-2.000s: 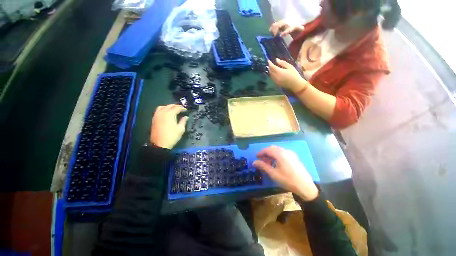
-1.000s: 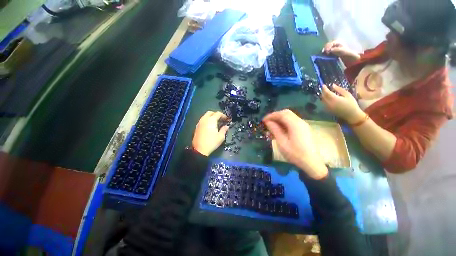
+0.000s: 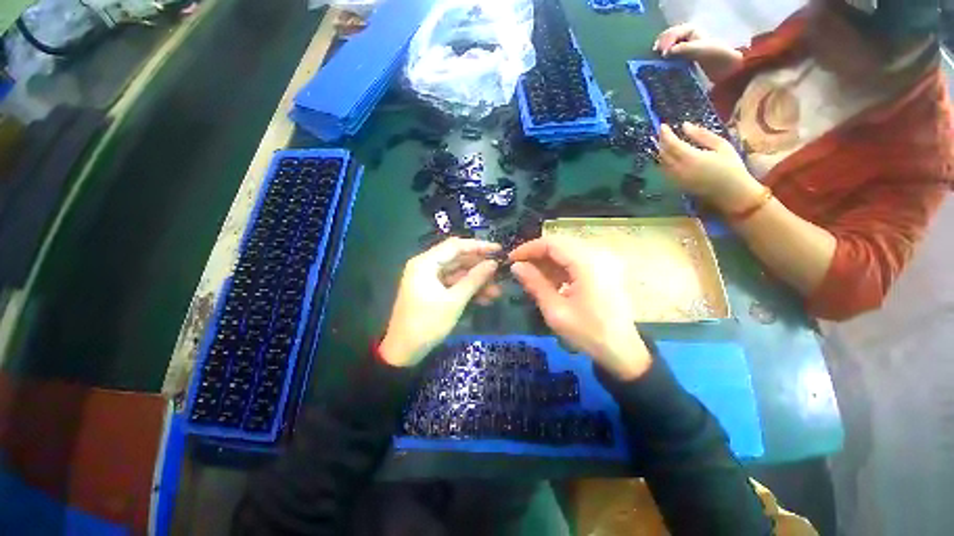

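My left hand (image 3: 441, 293) and my right hand (image 3: 570, 291) meet fingertip to fingertip over the middle of the bench. A small dark piece shows between their fingertips, mostly hidden by the fingers. A heap of glossy black housings (image 3: 471, 188) lies just beyond my hands. The blue working tray (image 3: 685, 393) lies in front of me, its left part covered with rows of black assembled units (image 3: 486, 393); its right part is bare blue. The tan shallow box (image 3: 638, 262) is right of my right hand, with tiny bits on its floor.
Full blue trays (image 3: 274, 293) are stacked at left beside the pale edge rail. Plain blue sheets (image 3: 361, 73), a crumpled clear bag (image 3: 471, 63) and a far filled tray stack (image 3: 565, 89) lie beyond the heap. A coworker in a rust-orange top (image 3: 858, 178) holds a filled tray (image 3: 675, 99) at right.
My right hand was over the working tray, then reached above the small parts, and is now at my left fingertips. My left hand has come in from the heap's edge. The camera view has shifted.
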